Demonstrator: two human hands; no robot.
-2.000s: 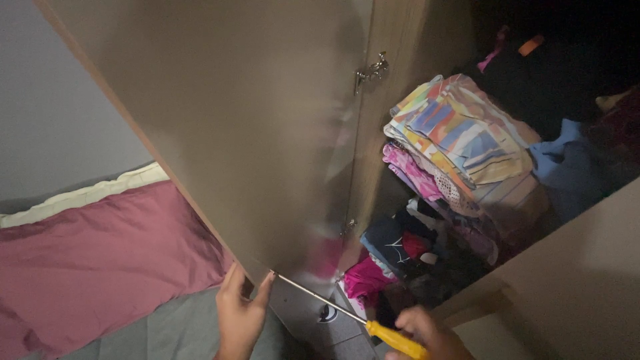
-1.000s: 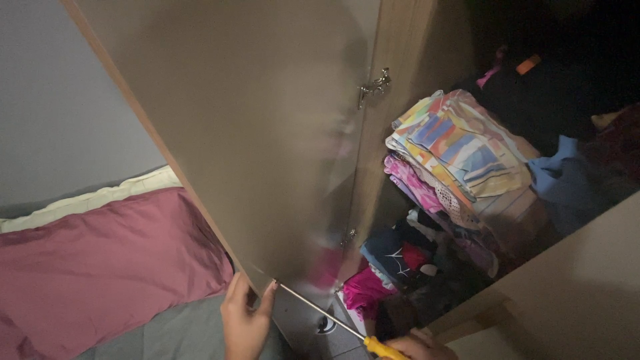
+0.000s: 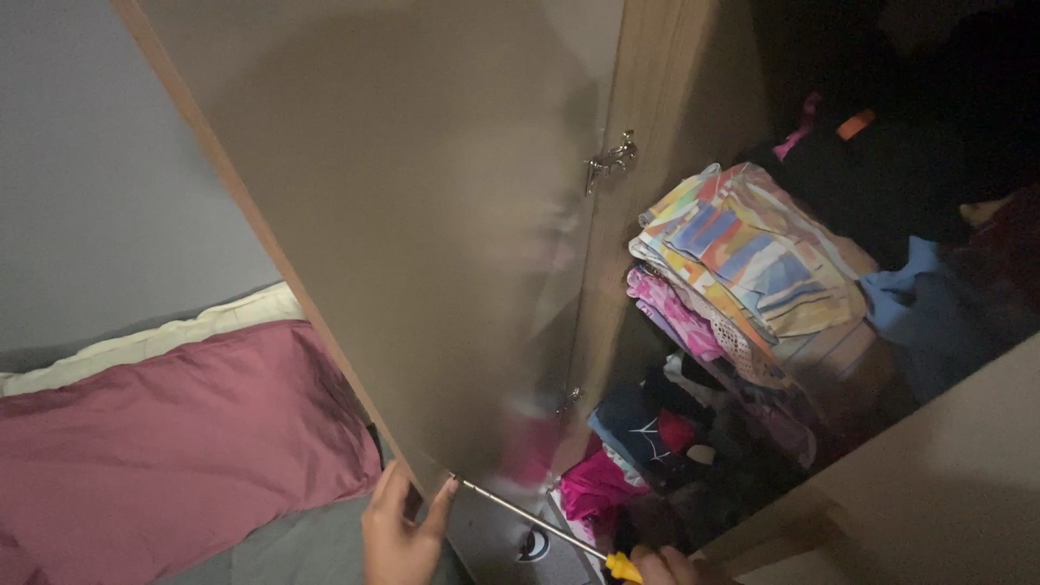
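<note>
At the bottom edge of the head view, my right hand (image 3: pixel 670 566) grips the yellow handle of a screwdriver (image 3: pixel 540 522). Its long metal shaft points up and left, the tip at the inner face of an open wardrobe door (image 3: pixel 390 203), close to the door's lower edge. My left hand (image 3: pixel 406 520) holds that edge between thumb and fingers, its thumb beside the tip. Whether a screw sits under the tip cannot be made out. A metal hinge (image 3: pixel 611 162) joins the door to the wooden side panel, with a second hinge (image 3: pixel 571 398) lower down.
Inside the wardrobe, right of the door, lie a stack of folded multicoloured fabric (image 3: pixel 747 252), dark folded clothes (image 3: pixel 638 422) and a bright pink cloth (image 3: pixel 597 487). A mauve pillow (image 3: pixel 195 439) on a bed is left of the door. Another wooden panel (image 3: pixel 934 455) crosses the lower right.
My right hand and the screwdriver's handle have shifted lower, so less of the handle shows. My left hand has stayed at the door edge, and the tip remains near its thumb.
</note>
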